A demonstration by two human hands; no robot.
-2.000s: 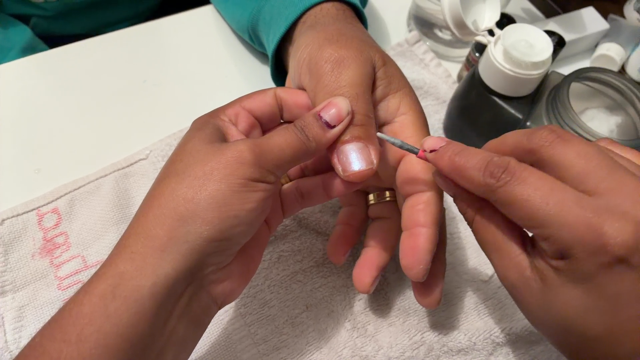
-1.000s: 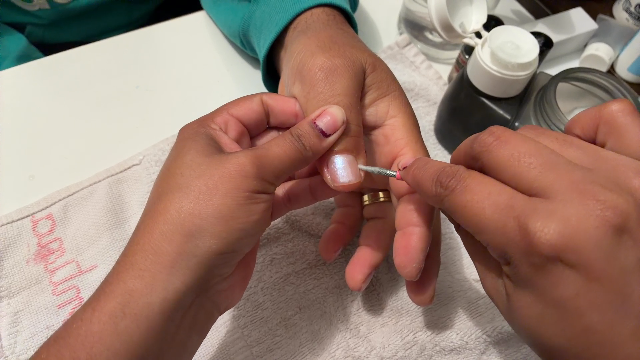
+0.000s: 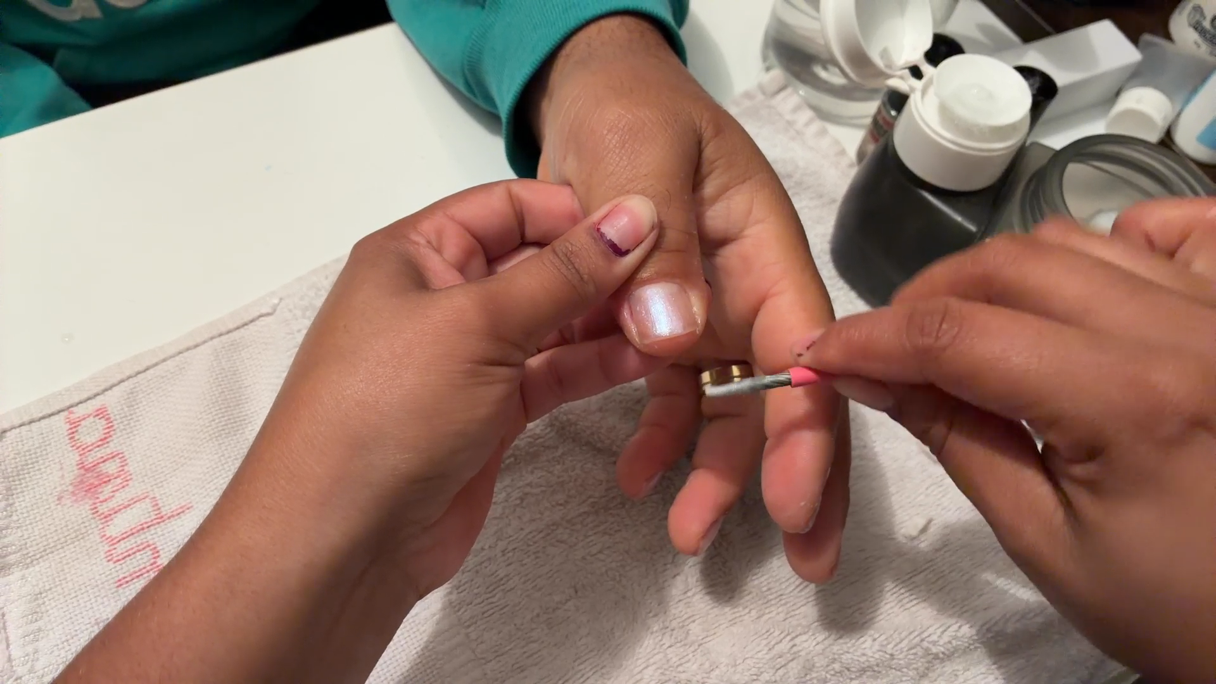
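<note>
My left hand (image 3: 456, 332) grips another person's thumb (image 3: 665, 266), with my thumb pressed against its side above the nail. That thumbnail (image 3: 662, 313) has a pale pearly shine. The person's other fingers hang loosely spread, and a gold-coloured ring (image 3: 726, 375) circles one of them. Between thumb and forefinger, my right hand (image 3: 1035, 380) pinches a thin metal-tipped tool (image 3: 765, 384) with a pink part, perhaps a manicure tool or brush. Its tip lies in front of the ring, below and right of the thumbnail, apart from the nail. Most of its handle is hidden by my fingers.
A white towel (image 3: 589, 570) with red stitching covers part of the white table (image 3: 190, 218). At upper right stand a dark bottle (image 3: 912, 218) with an open white flip cap, a glass jar (image 3: 1121, 180), a clear container (image 3: 807, 57) and a white box (image 3: 1083, 66). The person wears a green sleeve (image 3: 560, 57).
My right hand has drawn the tool tip from beside the thumbnail down and to the right. My left hand still holds the person's thumb.
</note>
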